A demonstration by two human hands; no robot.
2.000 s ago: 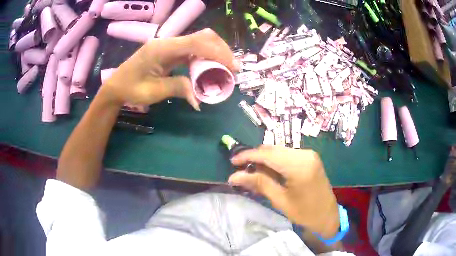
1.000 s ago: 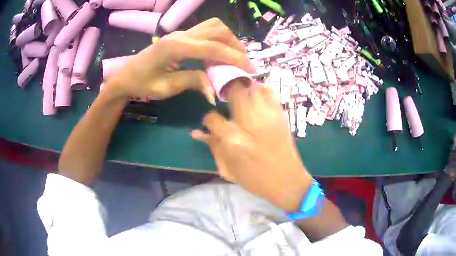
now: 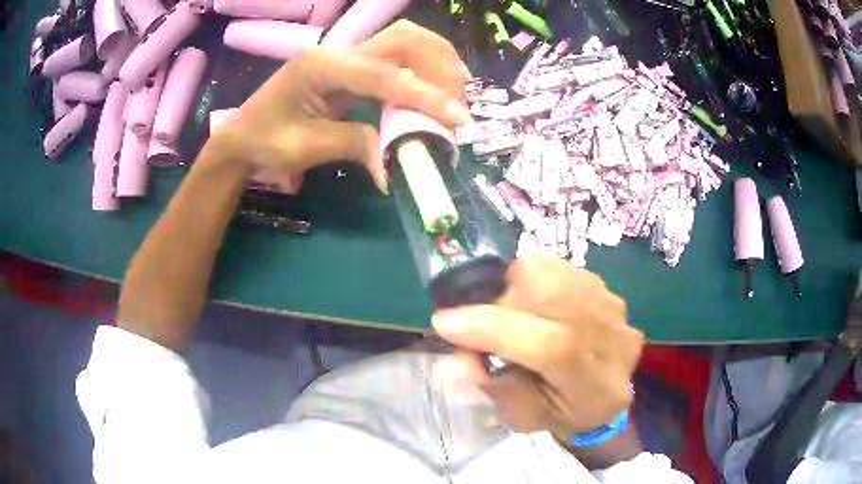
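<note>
My left hand (image 3: 331,109) holds a pink housing (image 3: 408,126) with its open end towards me. My right hand (image 3: 548,350) grips the dark end of an inner unit (image 3: 454,246). The unit has a clear-looking body with a lime-green battery cell (image 3: 427,185), and the cell's far end is inside the housing's mouth. How deep it sits inside is hidden. A pile of small pink and white trim pieces (image 3: 605,142) lies just beyond and to the right of my hands.
Pink housings (image 3: 178,99) are heaped at left on the green worktable (image 3: 350,284). Black and green inner units (image 3: 728,57) lie at the back. Two filled housings (image 3: 748,219) lie at right, near a cardboard carton (image 3: 803,76). Another person's arm (image 3: 803,406) is at lower right.
My right fingers have left the housing's mouth. The inner unit's cell end is now in that mouth, with my right hand on its dark end. My left hand still holds the housing.
</note>
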